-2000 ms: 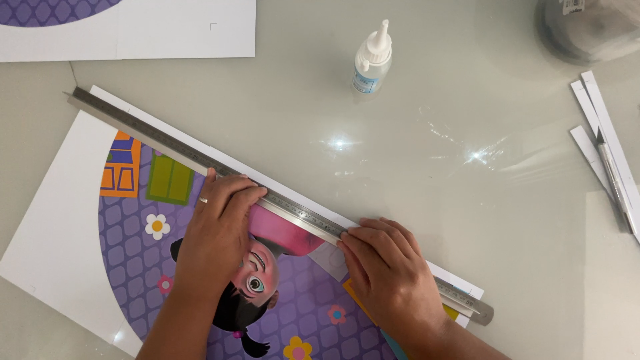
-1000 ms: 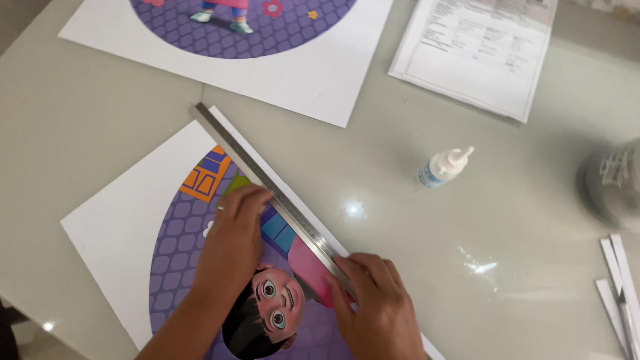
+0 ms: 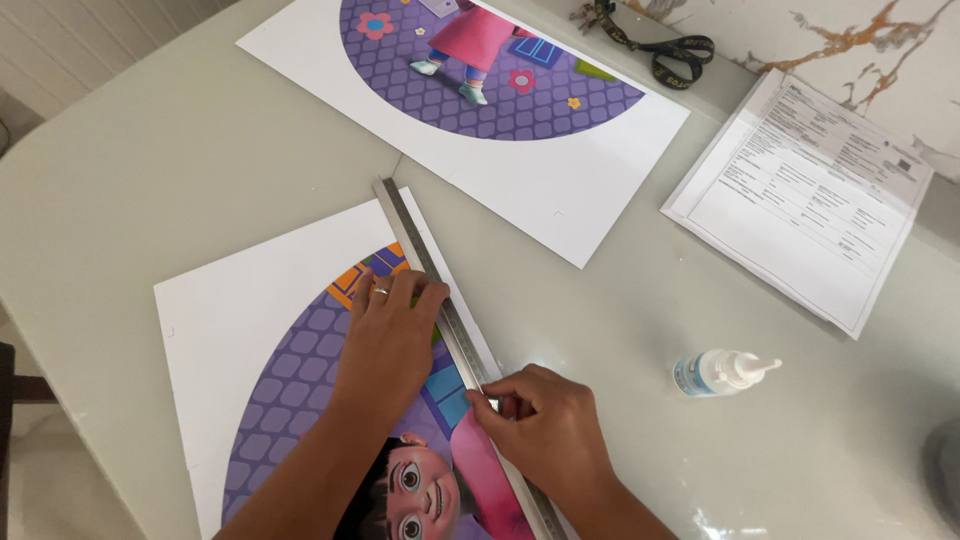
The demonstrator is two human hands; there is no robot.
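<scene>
A metal ruler (image 3: 429,268) lies slantwise along the edge of a printed cardboard sheet (image 3: 225,259), which shows a cartoon figure on a purple circle. My left hand (image 3: 390,337) rests on the sheet with its fingertips on the ruler; a ring is on one finger. My right hand (image 3: 544,427) is lower down the ruler, thumb and index finger pinched at its edge. A narrow white margin of the sheet shows on the ruler's right side. The ruler's lower end is out of view.
A second printed sheet (image 3: 517,187) lies at the top. A small white-capped glue bottle (image 3: 712,373) is right of my right hand. Papers with print (image 3: 810,202) lie at the upper right, near a black lanyard (image 3: 671,56) with keys. A dark object (image 3: 943,457) is at the right edge.
The view has moved a lot, bringing the second sheet and the papers into it. My right hand has gone from flat fingers on the ruler to a pinch at its edge.
</scene>
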